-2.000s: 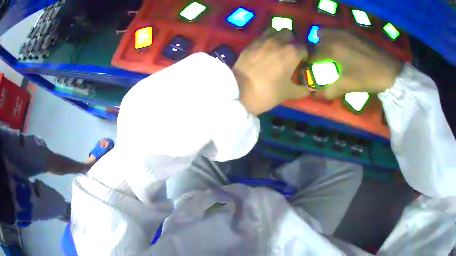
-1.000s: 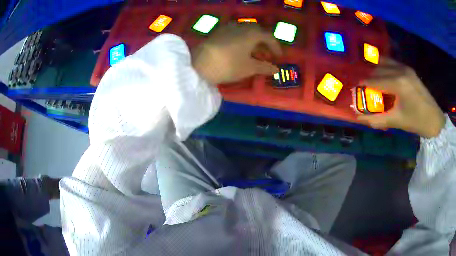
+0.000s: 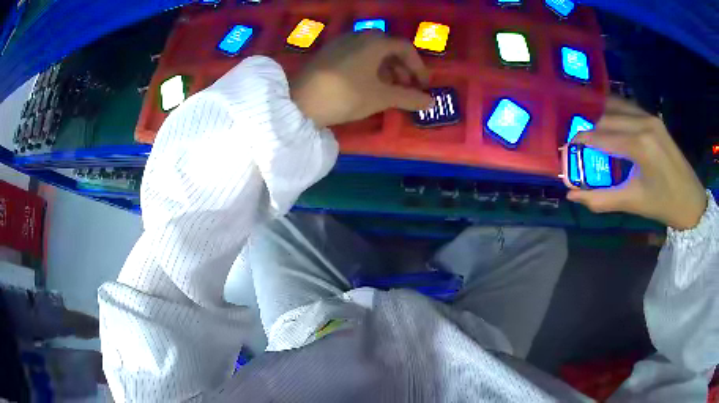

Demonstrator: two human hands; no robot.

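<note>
A red-orange tray [image 3: 355, 142] of square pockets holds strapless smartwatches with blue, orange and white lit screens. My left hand [image 3: 355, 79] reaches over the front rows. Its fingertips touch the upper left edge of a watch [image 3: 438, 110] with white marks on a dark screen, which lies in a front-row pocket. Whether they grip it cannot be told. My right hand [image 3: 646, 161] holds a blue-lit watch [image 3: 597, 168] at the tray's front right corner. A second lit strip shows beside its screen; whether it is another watch is unclear. My left hand and sleeve hide some pockets.
The tray lies on a blue-edged rack shelf [image 3: 378, 175]. Dark watches [image 3: 481, 193] stand on the green level below. More dark watches [image 3: 49, 106] stand at the far left. A red box [image 3: 22, 220] and part of a person [image 3: 47, 323] are at the left.
My hands, close together over the tray at first, have parted; the right moved to the front right corner with a watch. The left is at the dark-screened watch. The screens changed colour.
</note>
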